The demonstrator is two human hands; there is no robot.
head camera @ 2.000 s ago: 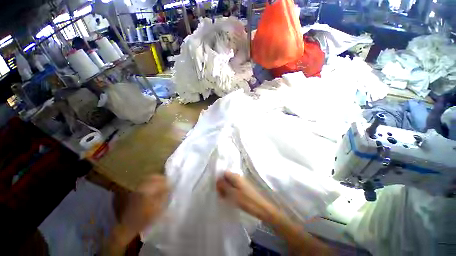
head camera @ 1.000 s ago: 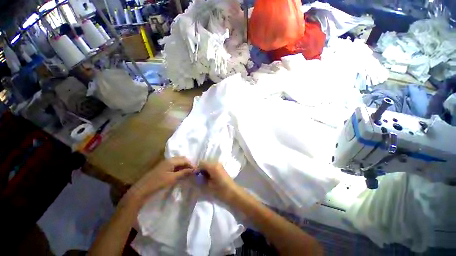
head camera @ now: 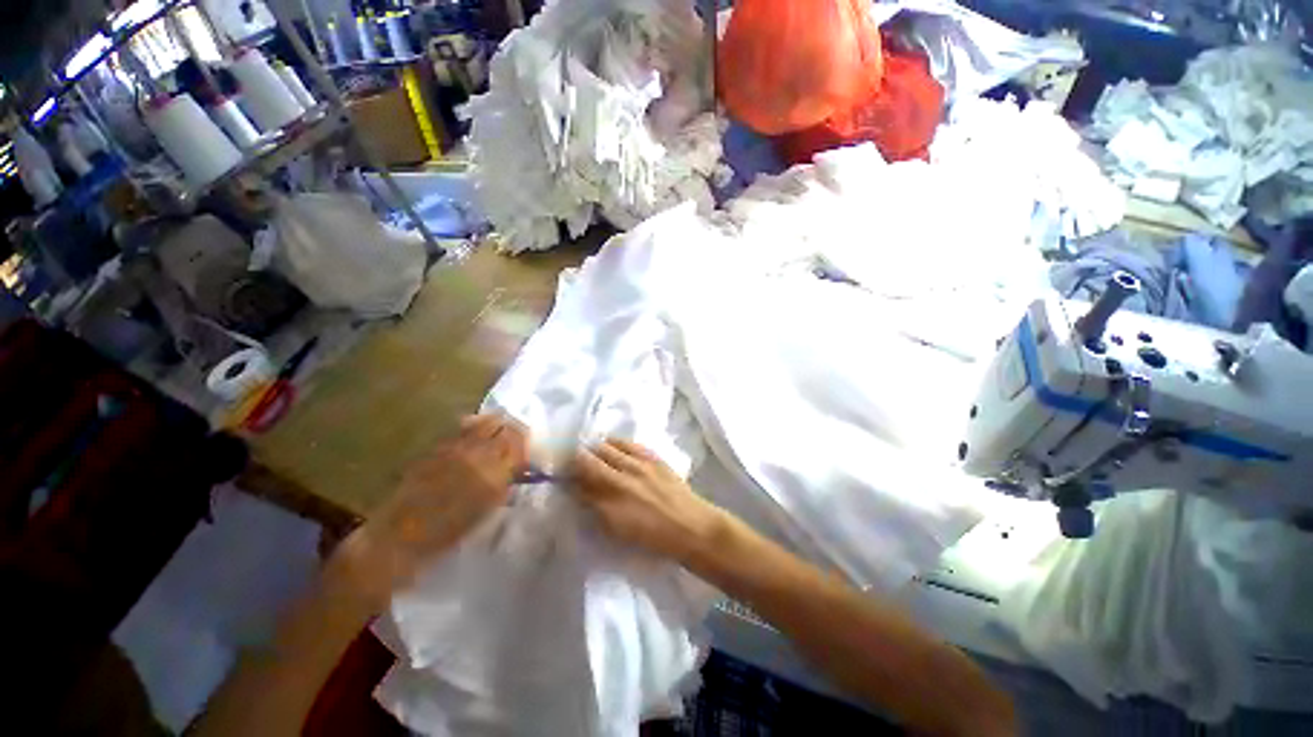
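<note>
A bundle of white fabric panels (head camera: 540,619) is gathered at the table's front edge, with its lower part hanging down. A small purple-blue tie (head camera: 537,475) shows on the gathered place, between my hands. My left hand (head camera: 483,468) holds the tie from the left, and its fingers are bent and slightly blurred. My right hand (head camera: 626,490) is on the gathered cloth just right of the tie, with fingers curled; whether it grips the tie's other end is hard to tell. More white panels (head camera: 806,403) spread from the bundle over the table.
A white sewing machine head (head camera: 1138,410) is at the right, with pleated white pieces (head camera: 1138,605) below it. A brown board (head camera: 389,418) lies left, with a white roll (head camera: 239,374) and a red-orange item. Behind are a ruffled white heap (head camera: 590,130), orange bag (head camera: 799,65) and thread cones (head camera: 195,140).
My hands first came together at the gathered bundle, where the purple-blue tie appeared. Since then they have moved slightly apart, with the tie stretched between them.
</note>
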